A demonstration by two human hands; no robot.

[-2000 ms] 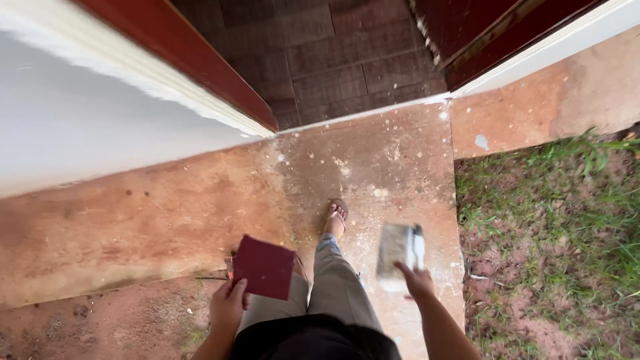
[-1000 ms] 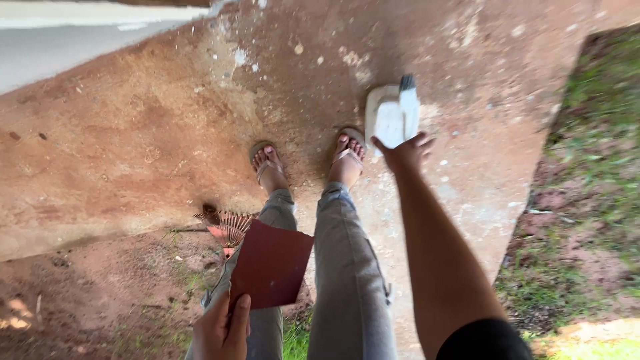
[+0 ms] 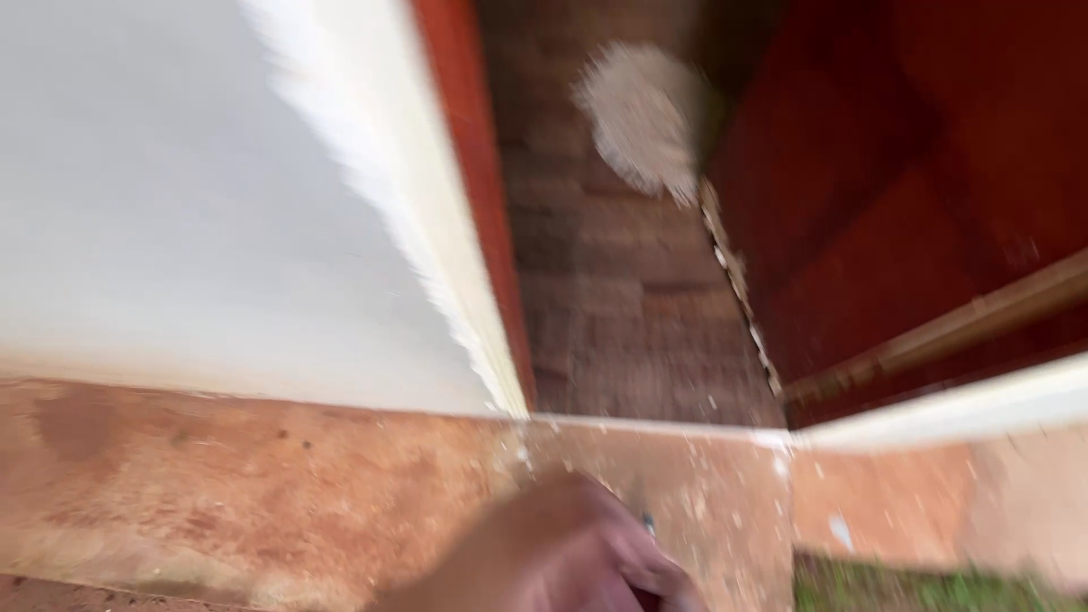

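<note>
My left hand (image 3: 595, 544) is raised at the bottom centre, badly blurred, its forearm coming from the lower left. Its fingers are curled, and a sliver of a dark red sheet (image 3: 648, 600) shows beneath them at the lower edge; most of the sheet is hidden or out of frame. Just beyond the knuckles a small dark tip (image 3: 648, 522) pokes out, too blurred to name. My right hand is out of view, as is the white container. Ahead are a red door frame (image 3: 476, 187) with a cream-painted edge (image 3: 433, 212) and an inward-standing dark red door (image 3: 884, 187).
A pale shaggy mat (image 3: 642, 119) lies on the brown tiled floor (image 3: 612, 314) inside the doorway. The grey-white wall (image 3: 187, 212) rises at left. Paint-spotted reddish concrete (image 3: 722, 510) runs outside the threshold (image 3: 646, 424), with grass (image 3: 926, 586) at lower right.
The view has swung up to the doorway. My left hand has come up in front of the camera. My right hand, earlier at the white container with the brush, is out of frame.
</note>
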